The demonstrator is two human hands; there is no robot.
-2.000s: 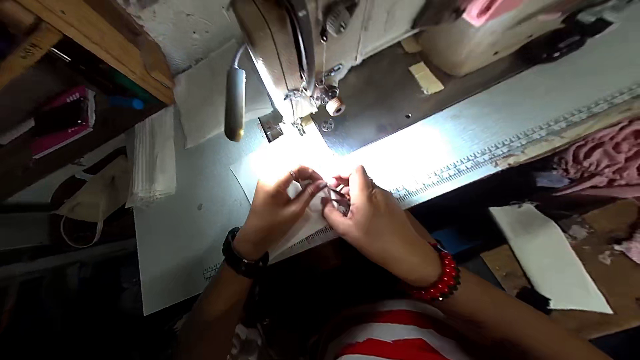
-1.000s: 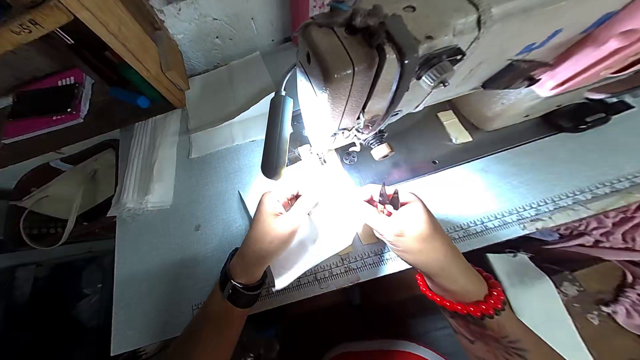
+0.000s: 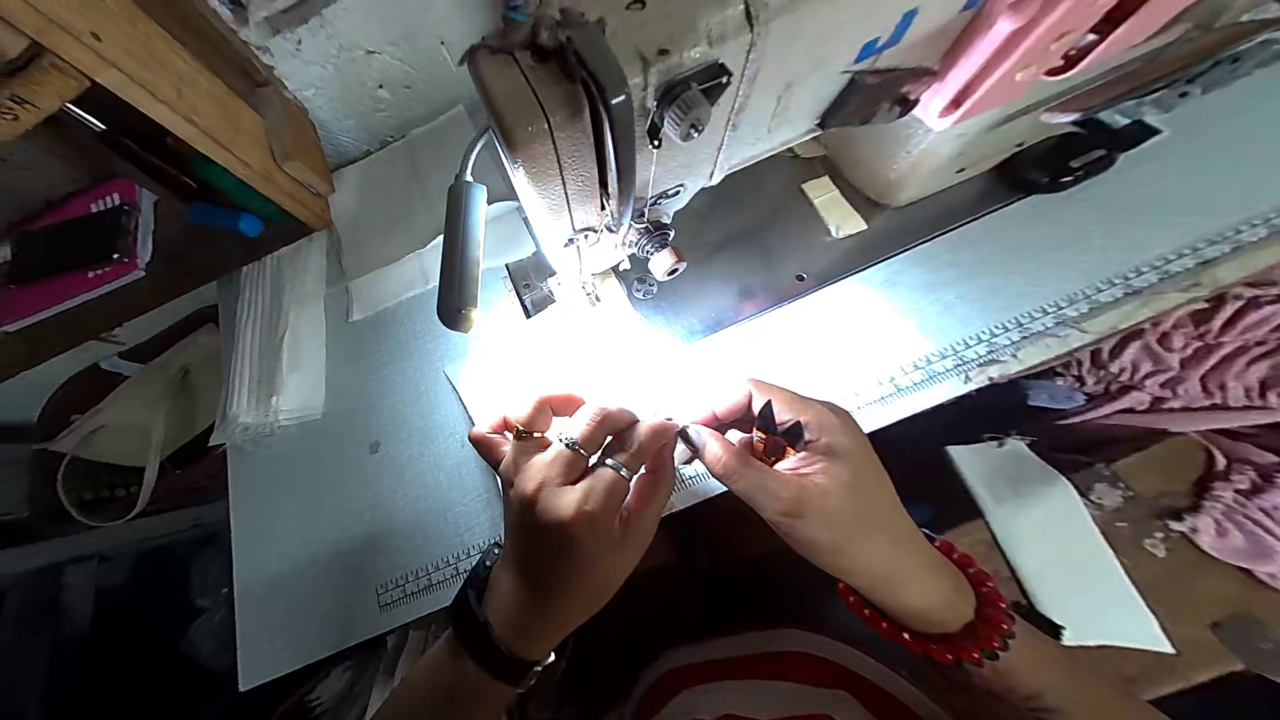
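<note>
My left hand (image 3: 590,490), with rings and a dark wristband, is bent over white fabric (image 3: 570,370) in front of the sewing machine (image 3: 570,130). Its thumb and forefinger pinch at the fabric's near edge, fingertips almost against those of my right hand (image 3: 810,480). That hand wears a red bead bracelet and holds small thread snips (image 3: 775,440) in its palm, their dark points up. What its thumb and forefinger pinch is partly lost in glare. The needle area (image 3: 595,285) lies just beyond the fabric under a bright lamp (image 3: 463,255).
Stacked white fabric strips (image 3: 275,340) lie at the left, near a wooden shelf (image 3: 190,90) with a pink item and a phone-like dark thing. A ruler tape (image 3: 1000,345) runs along the table's front edge. Pink gathered fabric (image 3: 1190,350) and a white piece (image 3: 1065,545) are at right.
My hands, apart a second ago, have come together at the near edge of the fabric. The snips remain in my right hand.
</note>
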